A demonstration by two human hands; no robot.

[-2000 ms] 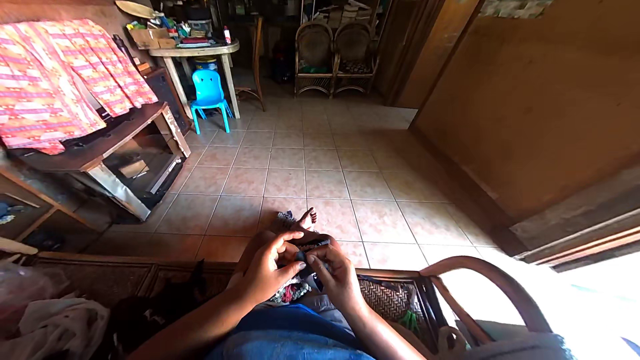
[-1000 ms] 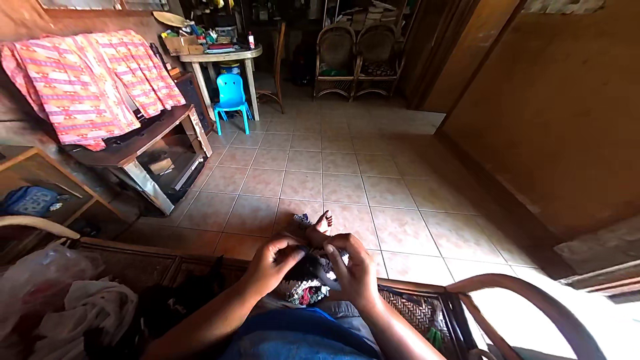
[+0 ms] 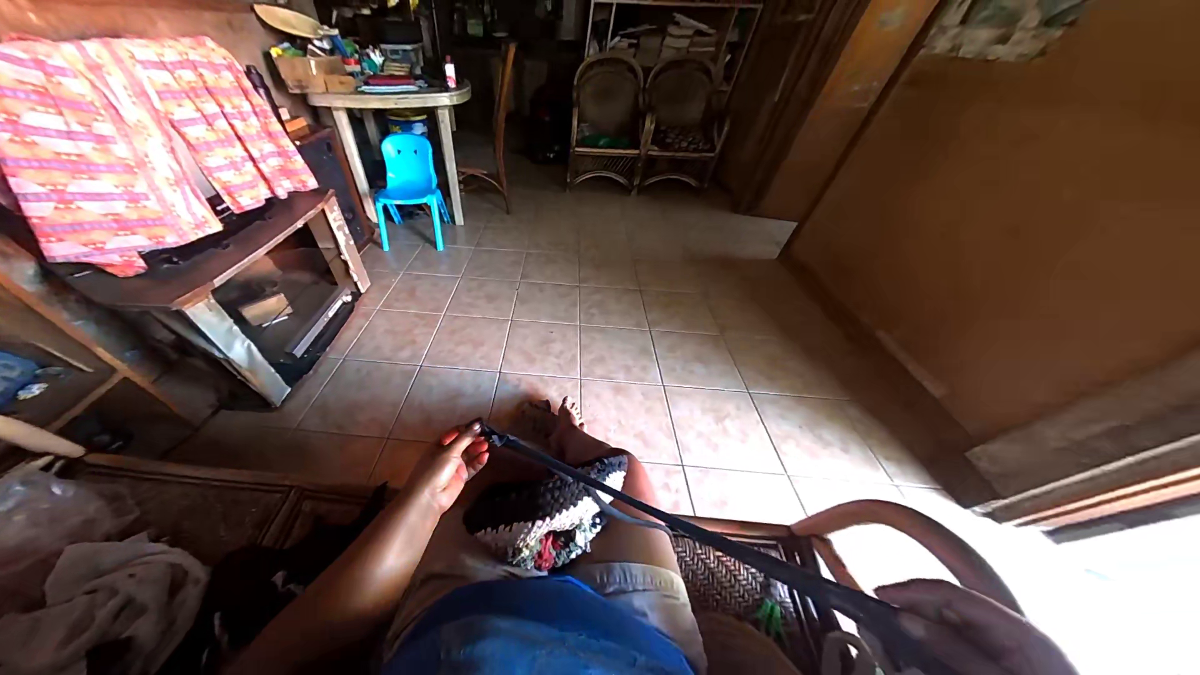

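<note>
A long dark fabric strip (image 3: 694,520) runs taut across my lap from one hand to the other. My left hand (image 3: 456,466) pinches its far end between thumb and fingertips, above my left thigh. At the lower right my right hand (image 3: 975,623), blurred and close to the camera, is closed around the other part of the strip. Under the strip, a crocheted or knitted piece (image 3: 553,516) in black, white and some red rests on my thighs. A thinner grey strand (image 3: 623,514) lies by it.
I sit on a woven-seat bench with a curved wooden armrest (image 3: 900,511). White cloth (image 3: 122,600) and dark cloth lie at the left. A wooden cabinet (image 3: 197,281) with pink patterned fabric (image 3: 122,150), a blue child's chair (image 3: 409,178) and two rattan chairs (image 3: 647,112) stand beyond.
My hands were close together over my lap, working at dark material. Now they are far apart, the right one moved out to the lower right, with the strip stretched between them.
</note>
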